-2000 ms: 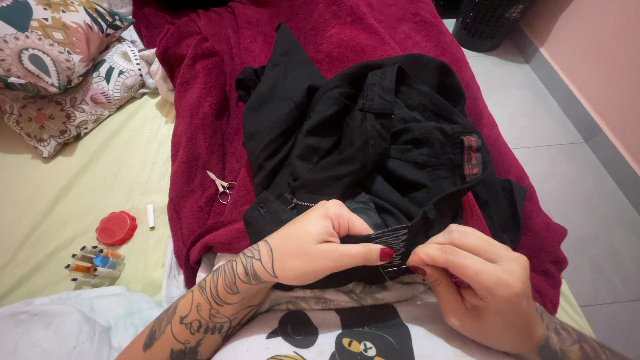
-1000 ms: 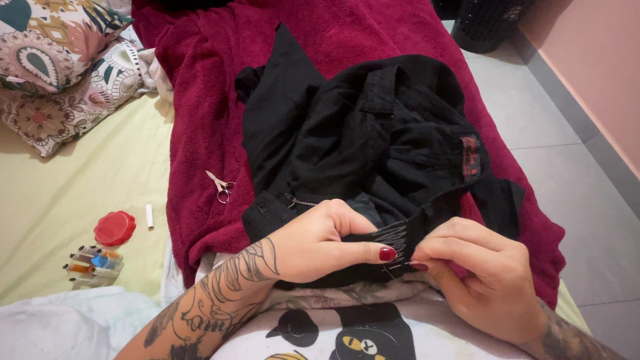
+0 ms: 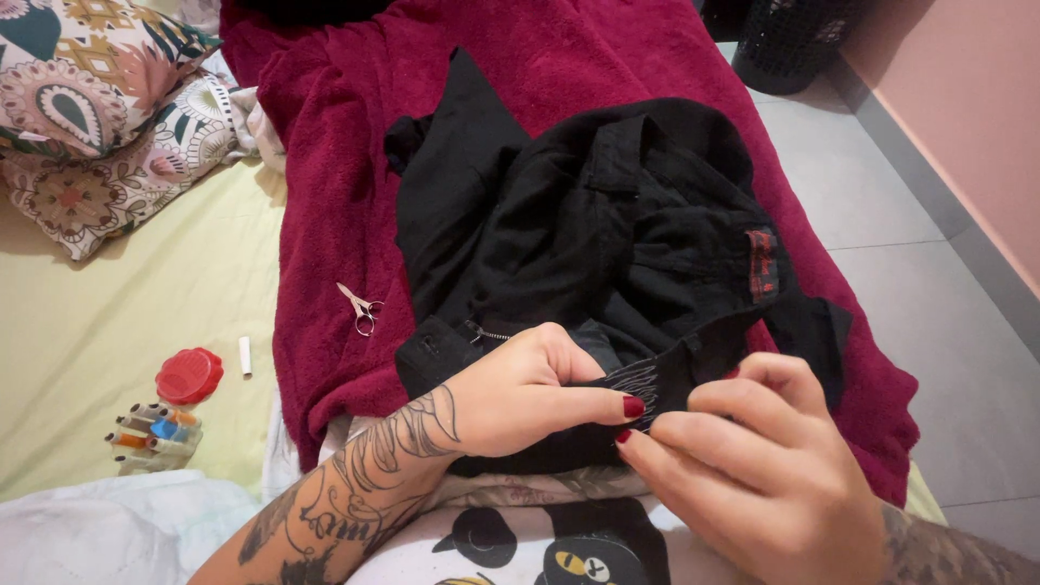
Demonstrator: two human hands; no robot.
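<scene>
Black trousers (image 3: 536,236) lie spread over a dark red towel (image 3: 325,203), their waistband toward me. My left hand (image 3: 528,398) pinches the waistband edge, its thumb lying beside a patch of pale thread stitches (image 3: 634,383). Just to the right of that patch is my right hand (image 3: 756,447), thumb and fingers curled together close to the cloth. Whether it holds a needle or thread cannot be told, since no needle shows. The trousers' metal zip (image 3: 491,334) shows behind my left hand. Small scissors (image 3: 360,309) rest on the towel at the left.
On the yellow sheet (image 3: 219,268) at the left are a red round lid or case (image 3: 188,375), a small white stick-like object (image 3: 245,356) and several thread spools (image 3: 154,435). Patterned pillows (image 3: 106,138) lie at the upper left. A black basket (image 3: 784,49) stands on the tiled floor.
My right hand has shifted slightly, with its fingers more raised over the cloth. My left hand keeps its hold on the waistband.
</scene>
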